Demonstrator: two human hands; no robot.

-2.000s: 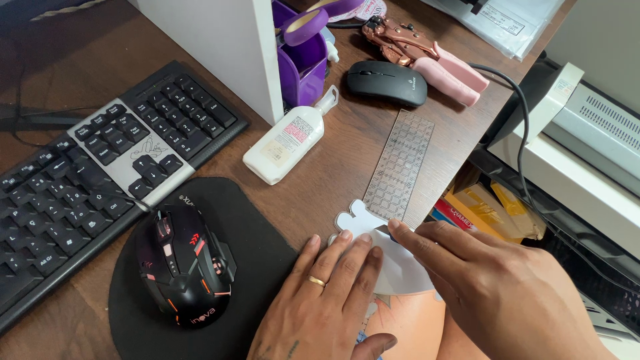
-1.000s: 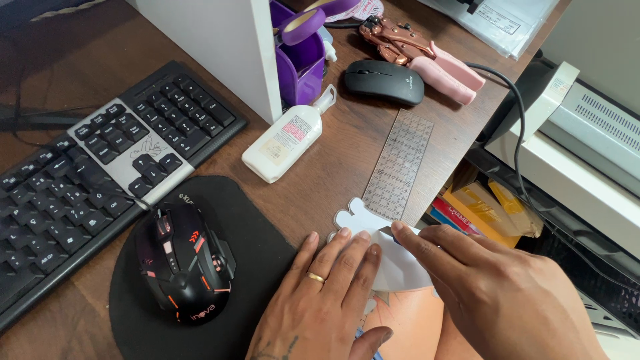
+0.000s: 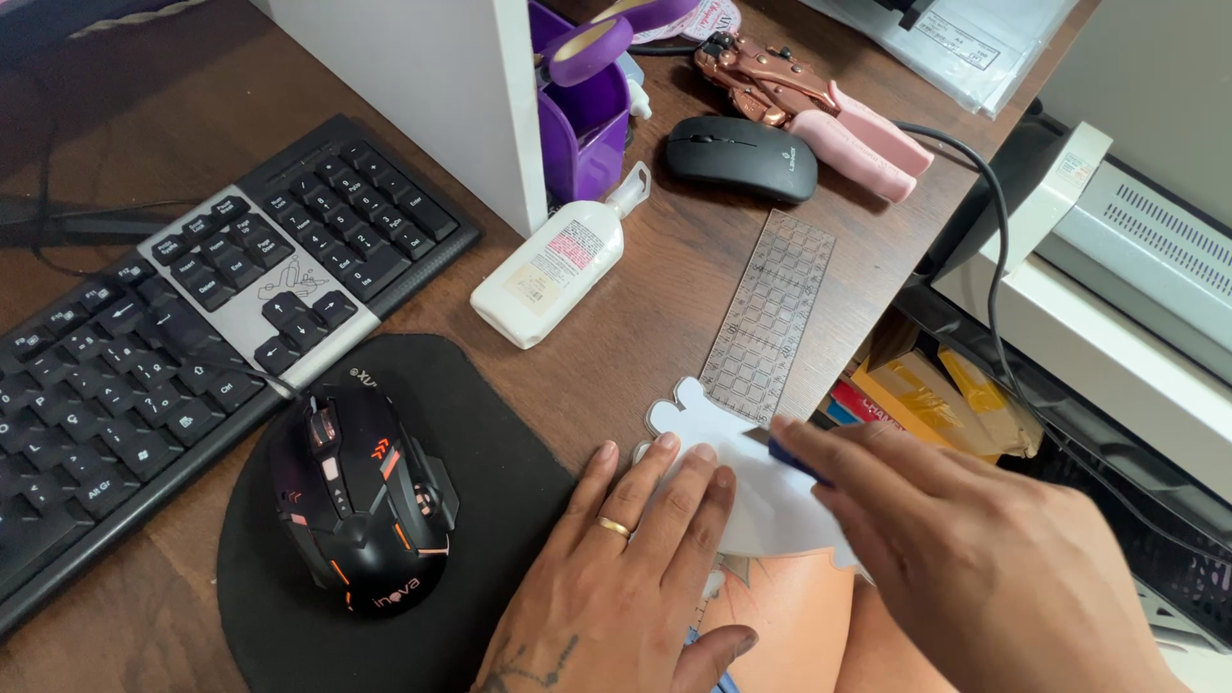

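My left hand (image 3: 626,549) lies flat, fingers slightly apart, on the left part of a white paper cutout (image 3: 770,500) with a rounded, lobed edge. My right hand (image 3: 962,520) grips a blue-handled craft knife (image 3: 794,460), its blade tip over the upper part of the cutout. Most of the knife's handle is hidden by my fingers. The cutout lies at the desk's front edge and overlaps the lower end of a clear patterned ruler (image 3: 770,308). A white glue bottle (image 3: 553,272) rests on its side above my left hand.
A gaming mouse (image 3: 361,500) sits on a black mouse pad (image 3: 481,433), beside a black keyboard (image 3: 241,279). A black wireless mouse (image 3: 741,159), pink-handled pliers (image 3: 857,144) and a purple holder (image 3: 582,144) stand farther back. Boxes (image 3: 924,395) and a white machine (image 3: 1126,260) are at the right.
The knife has come into clearer sight, its blade raised toward the upper part of the cutout. My left hand stays on the paper.
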